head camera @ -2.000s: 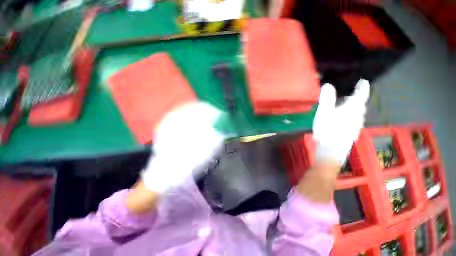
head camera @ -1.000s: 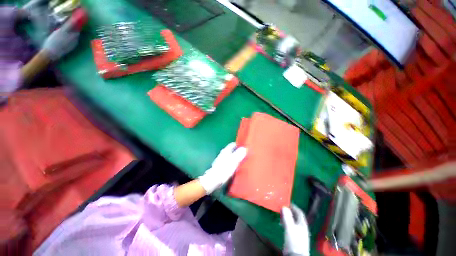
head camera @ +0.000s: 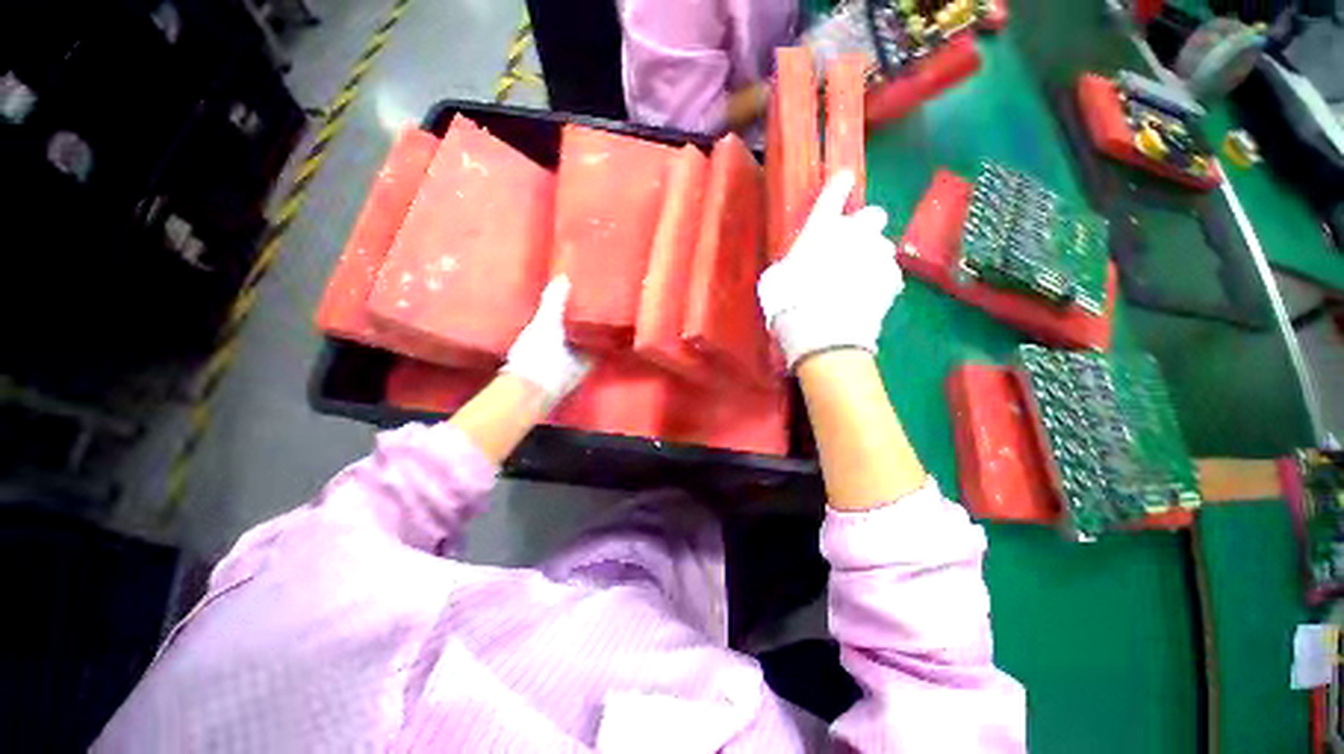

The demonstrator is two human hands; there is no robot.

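Note:
A black tote (head camera: pixel 663 454) in front of me holds several red foam pads (head camera: pixel 466 236), most of them standing or leaning on edge. My left hand (head camera: pixel 548 348), in a white glove, is low among the pads with its thumb up; its fingers are partly hidden, so its grip is unclear. My right hand (head camera: pixel 834 280), also gloved, is shut on two upright foam pads (head camera: pixel 798 140) at the tote's right side, with a narrow gap between their tops.
Two circuit boards (head camera: pixel 1035 236) (head camera: pixel 1113 435) lie on red pads on the green bench (head camera: pixel 1054 633) at the right. Another person's pink sleeve (head camera: pixel 675 56) and a board on a red pad are at the top. A further board (head camera: pixel 1164 125) lies beyond. Yellow-black floor tape (head camera: pixel 236 309) runs at the left.
The view has swung left from the bench to the tote. The pads held between both hands over the bench are now at the tote, with my right hand on two upright ones.

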